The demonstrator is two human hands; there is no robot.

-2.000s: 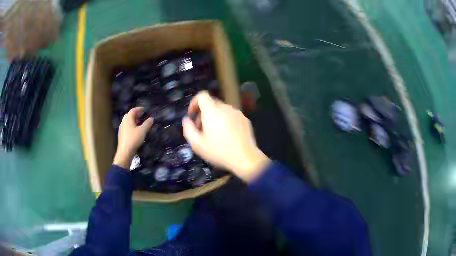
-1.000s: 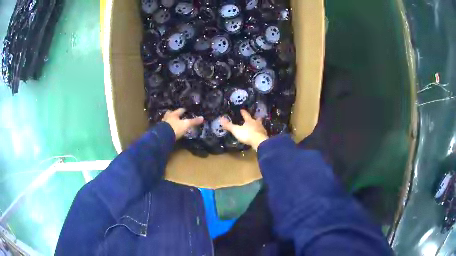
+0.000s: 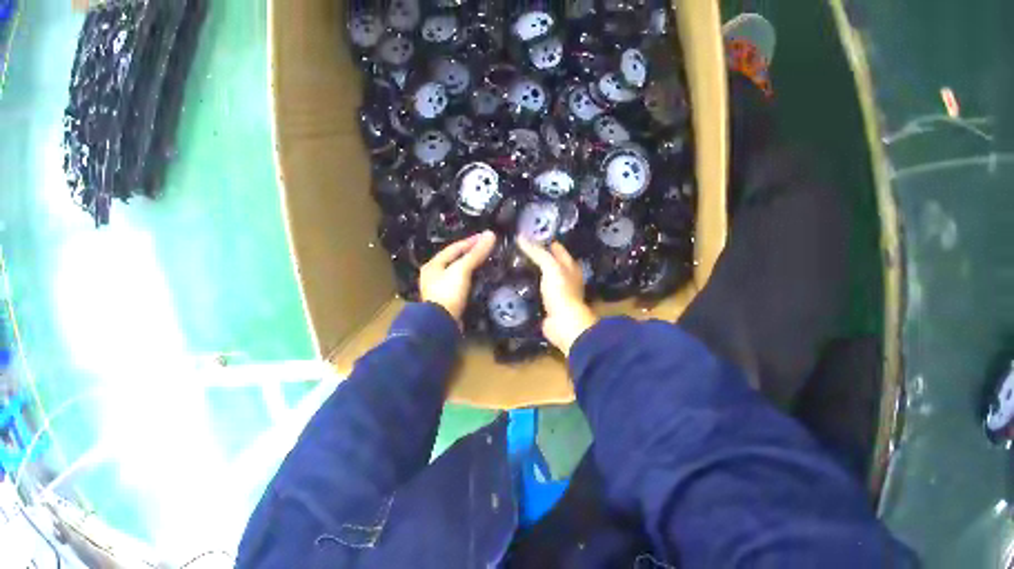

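Observation:
A deep brown cardboard carton (image 3: 317, 189) is filled with wired round covers (image 3: 430, 100), grey-white discs with small dark holes and black rims. Thin dark and reddish wires run among them. My left hand (image 3: 454, 276) is low in the carton on the left, fingers curved over the pile. My right hand (image 3: 558, 287) is opposite it, fingertips at the edge of a grey disc (image 3: 538, 221). Another disc (image 3: 509, 305) lies between my hands. The fingertips partly merge with the pile, so a firm grip cannot be told.
A bundle of black strips (image 3: 128, 100) lies at the upper left. A bench with a worn whitish edge (image 3: 890, 256) runs along the right, with a round part (image 3: 1001, 406) at the far right. An orange-marked clear object (image 3: 748, 50) stands beside the carton.
Both hands have moved from above the carton down into the pile, and are now closer together than a second ago. Some discs near them have shifted.

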